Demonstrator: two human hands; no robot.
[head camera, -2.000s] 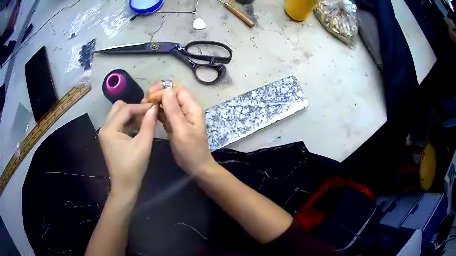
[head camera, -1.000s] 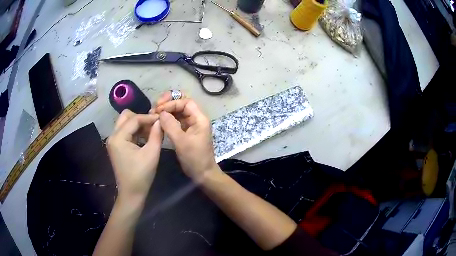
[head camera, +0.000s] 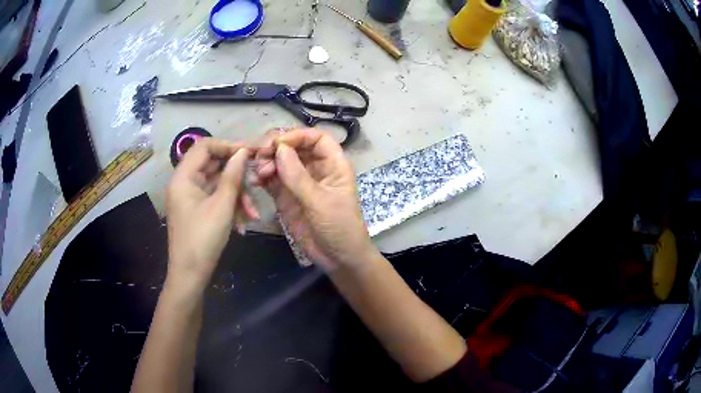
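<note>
My left hand (head camera: 204, 199) and my right hand (head camera: 319, 192) are raised close together above the table's near part, thumbs and index fingertips pinched a little apart. What they pinch is too small and blurred to make out. A dark garment piece (head camera: 261, 330) with white stitch lines lies below them. A dark thread cone with a magenta core (head camera: 187, 143) is partly hidden behind my left hand. Black-handled shears (head camera: 265, 93) lie beyond my hands, one handle loop partly hidden by my right fingers.
A speckled slab (head camera: 423, 180) lies right of my hands. A wooden ruler (head camera: 73, 222) and dark flat bar (head camera: 73, 142) lie left. Farther back are a blue-rimmed tub (head camera: 236, 17), white piece (head camera: 318, 54), wooden-handled tool (head camera: 380, 40), yellow cone (head camera: 476, 23) and clear bag (head camera: 529, 46).
My fingertips have moved slightly apart and my right hand has shifted right, over part of the slab. My left hand now covers more of the thread cone. The view has shifted slightly.
</note>
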